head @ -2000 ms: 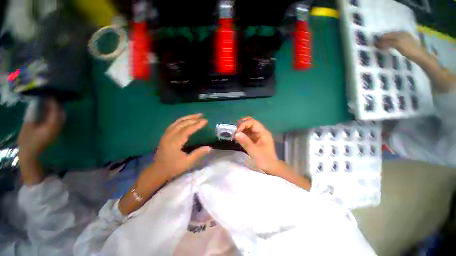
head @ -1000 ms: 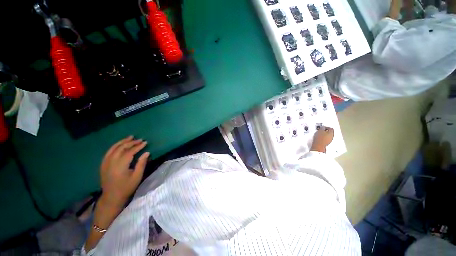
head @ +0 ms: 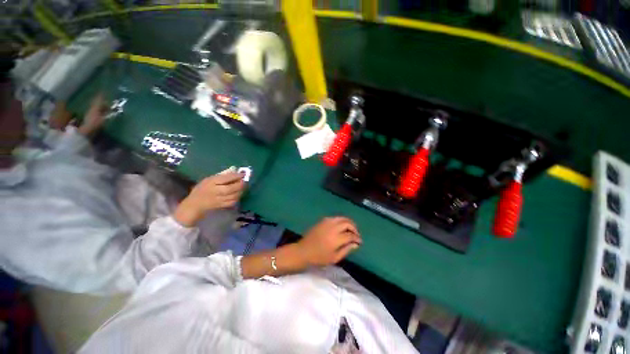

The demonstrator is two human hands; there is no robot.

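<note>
My left hand (head: pixel 333 240) rests at the front edge of the green bench, palm down with fingers loosely bent. No part shows in it. My right hand is out of the picture. The black fixture (head: pixel 445 234) stands beyond my left hand, slightly to the right, with its pale label strip in front. Its three clamps have red handles: left (head: pixel 338 144), middle (head: pixel 414 171) and right (head: pixel 508 209). The handles angle down towards me. The seats below are dark, and I cannot tell whether they hold units.
A neighbour's hand (head: pixel 215 191) at left holds a small silver-white part. A tape ring (head: pixel 309 117) and white paper (head: pixel 316 141) lie left of the fixture. Behind are a tape dispenser (head: pixel 259 104) and a yellow post (head: pixel 305 52). A white tray (head: pixel 584 304) of dark units is at right.
The view has swung left, bringing in the neighbour and dispenser. My right hand, over the lower tray a second before, has left the picture. My left hand's fingers are more bent.
</note>
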